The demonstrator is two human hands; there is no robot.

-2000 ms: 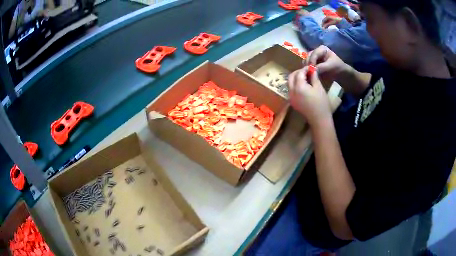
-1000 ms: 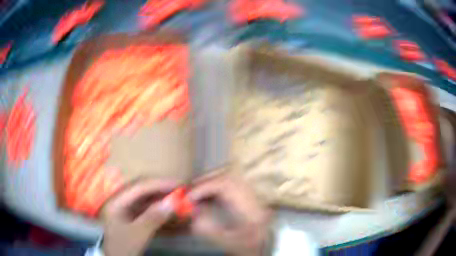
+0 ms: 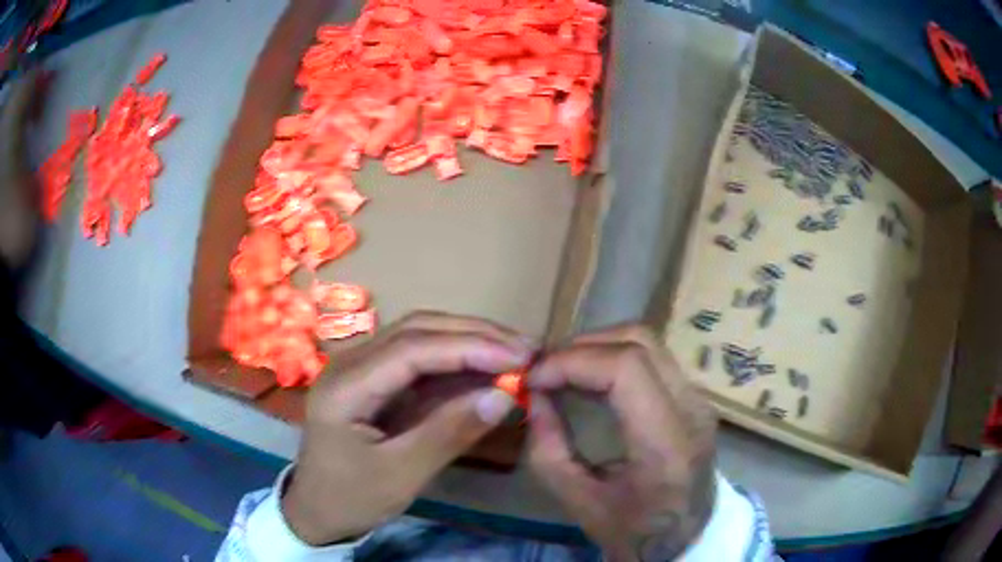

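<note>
My left hand (image 3: 407,412) holds an orange plastic trigger (image 3: 512,384) between thumb and fingertips, over the near right corner of the trigger box. My right hand (image 3: 632,428) touches its fingertips to the same trigger from the right. The fingers hide most of the trigger, and I cannot tell if a spring is at it. The cardboard trigger box (image 3: 225,253) holds a heap of orange triggers (image 3: 451,77) at its back and left. The cardboard spring box (image 3: 934,263) at right holds small dark springs (image 3: 791,143), heaped at the back and scattered nearer.
Small piles of orange triggers (image 3: 123,165) lie on the grey table (image 3: 198,143) at far left. A blurred part of a person's hand (image 3: 20,165) is at the left edge. An orange controller shell (image 3: 957,60) lies on the green belt at upper right. Another box's edge (image 3: 978,318) shows at far right.
My view has turned from the neighbour's side back to my own boxes, now sharp. Against one second ago, the boxes sit further right in view. Both hands remain together at an orange trigger.
</note>
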